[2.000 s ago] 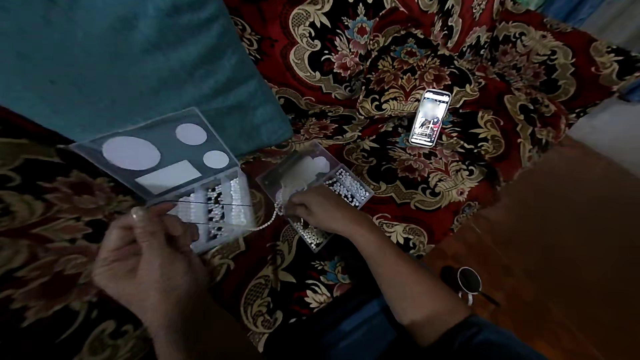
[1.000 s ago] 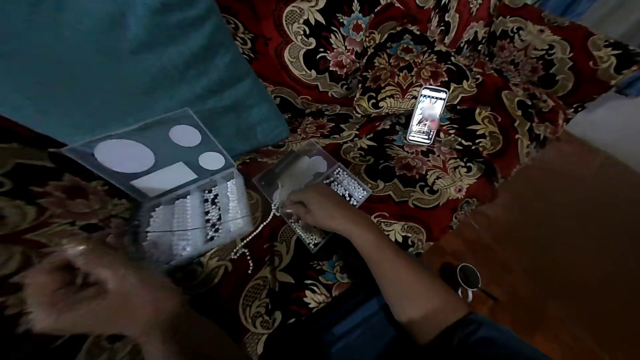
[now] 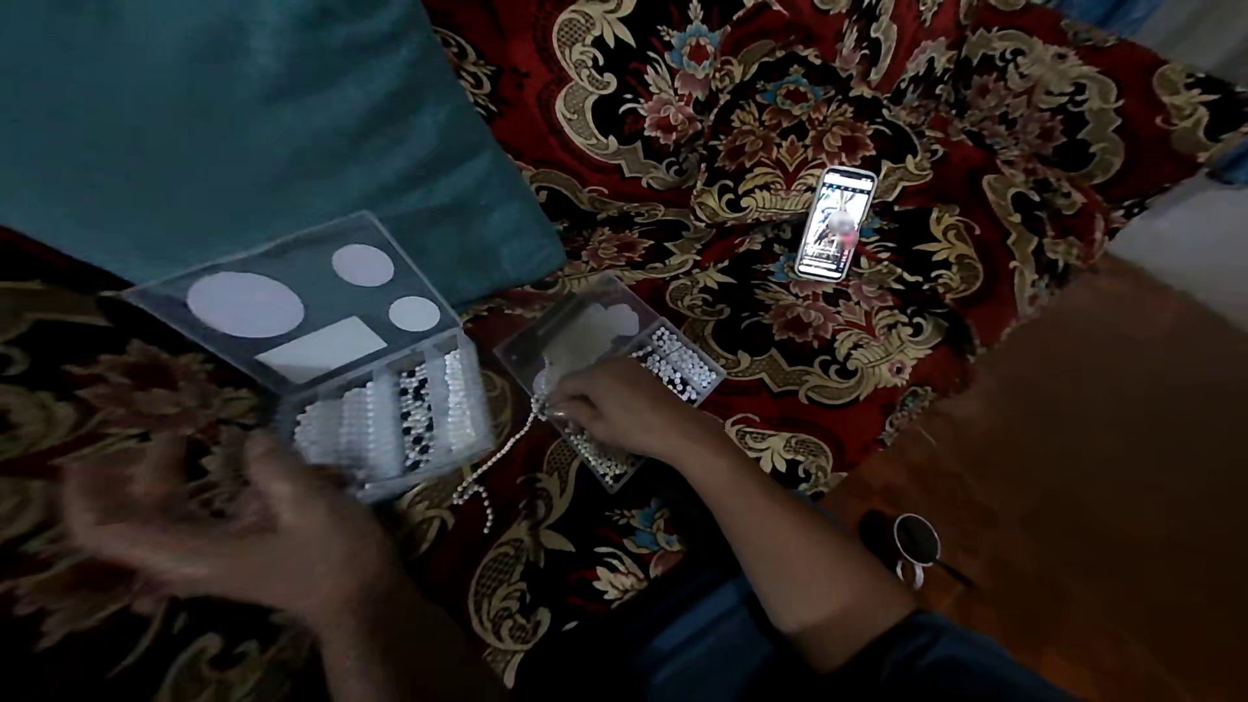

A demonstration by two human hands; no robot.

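Observation:
My right hand (image 3: 609, 405) pinches the upper end of a strand of small white beads (image 3: 497, 458) over the smaller open clear plastic bead box (image 3: 697, 395). The strand hangs down to the patterned cloth, its lower end bent. White beads fill the box's compartments, and part of it lies hidden under my hand. My left hand (image 3: 224, 526), blurred, is at the lower left with its fingers apart and nothing visible in it. Close above it, the larger clear plastic box (image 3: 478, 400) stands open, with rows of white and dark beads; its lid bears pale oval, round and rectangular labels.
A lit smartphone (image 3: 837, 224) lies on the red and black floral cloth (image 3: 760, 312) at the upper right. A teal cushion (image 3: 273, 127) borders the boxes at the upper left. A mug (image 3: 916, 541) with a dark handle-like item beside it stands on the brown floor at the lower right.
My left hand has moved left and down from beside the larger box, and its fingers have opened. The strand's lower end hangs free now. My right hand has stayed over the smaller box.

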